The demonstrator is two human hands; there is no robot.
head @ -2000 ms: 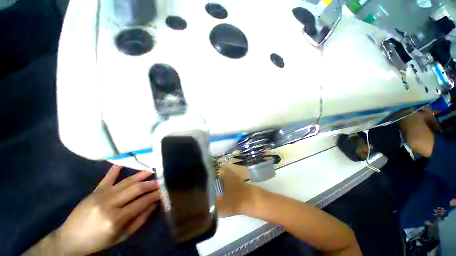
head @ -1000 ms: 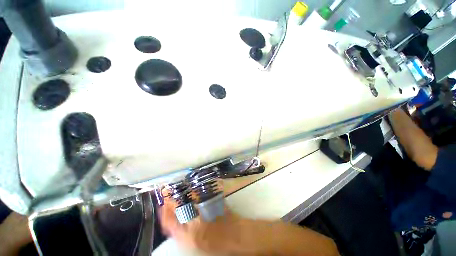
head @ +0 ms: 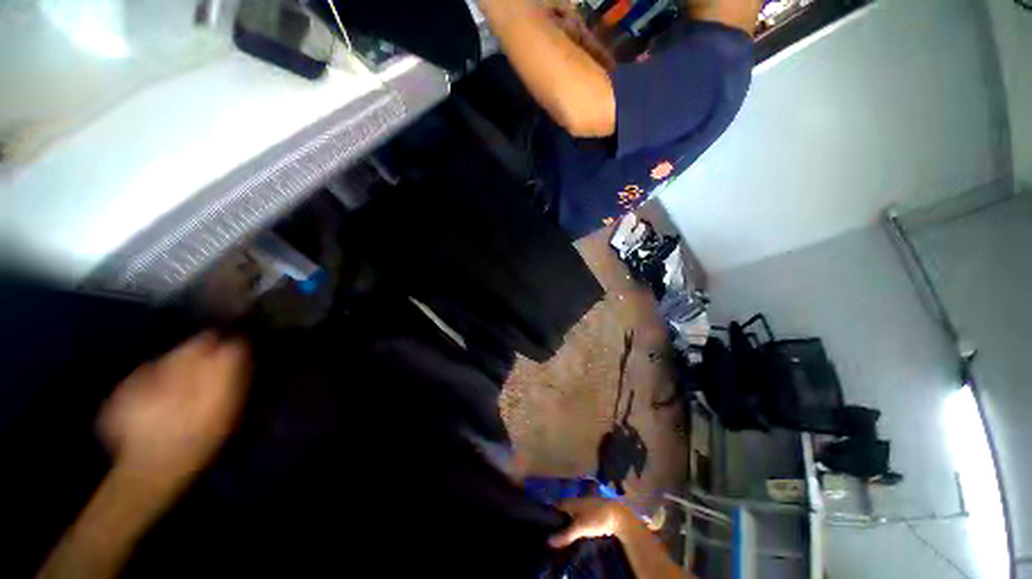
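A large black cloth spreads across the lower left and middle, below the table edge. My left hand is over it at the left, blurred, with its fingers bunched. I cannot tell whether it holds cloth. My right hand is at the bottom centre, with its fingers closed on the right edge of the black cloth. It is beside a blue plastic crate, which is mostly hidden. The needle area is out of the picture.
The white machine table has a ruler strip along its edge and a dark block on it. A person in a dark blue top is at the top. Black chairs and a metal rack are at right.
The view has swung right and down from the machine head to the floor side. My right hand has left the needle area and now holds cloth near the crate.
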